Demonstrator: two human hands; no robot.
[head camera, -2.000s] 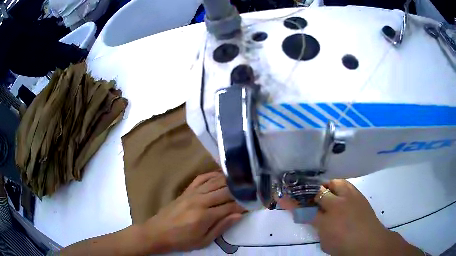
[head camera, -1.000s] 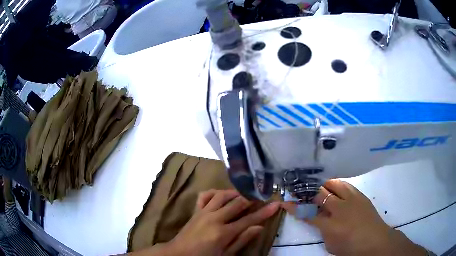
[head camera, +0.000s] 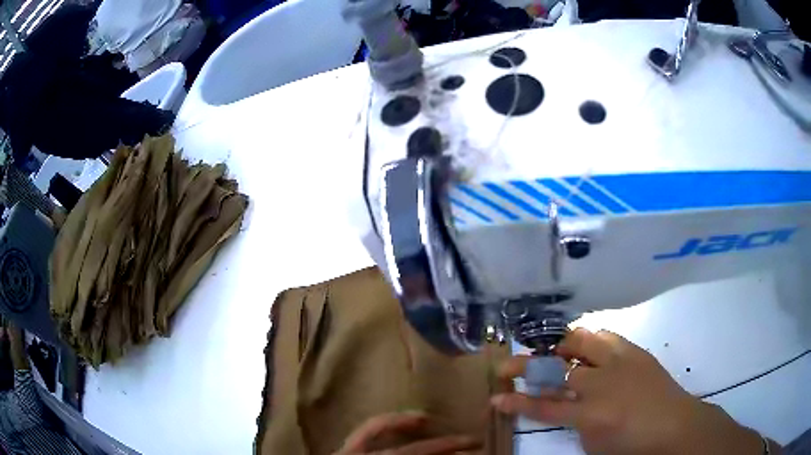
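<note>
The brown cloth piece (head camera: 356, 355) lies on the table left of and under the end of the white sewing machine head (head camera: 525, 151), with a few folds at its upper left. My left hand (head camera: 409, 437) rests flat on the cloth at the bottom edge, partly cut off by the picture's edge. My right hand (head camera: 614, 382) is beside the tension discs (head camera: 541, 331) and the grey-white block (head camera: 545, 371), its fingertips at the cloth's right edge. The chrome guard (head camera: 416, 258) hides the needle area. Whether the right fingers pinch the cloth cannot be told.
A fanned bundle of brown pieces (head camera: 142, 249) lies on the white table (head camera: 196, 329) at the left. A grey unit with a round grille (head camera: 20, 277) stands at the far left edge. A white trough (head camera: 267, 53) and dark cloth (head camera: 71, 98) are behind.
The cloth has turned and been drawn down, lying straighter beside the machine. My left hand has moved down to the bottom edge. My right hand's fingers have shifted slightly around the block.
</note>
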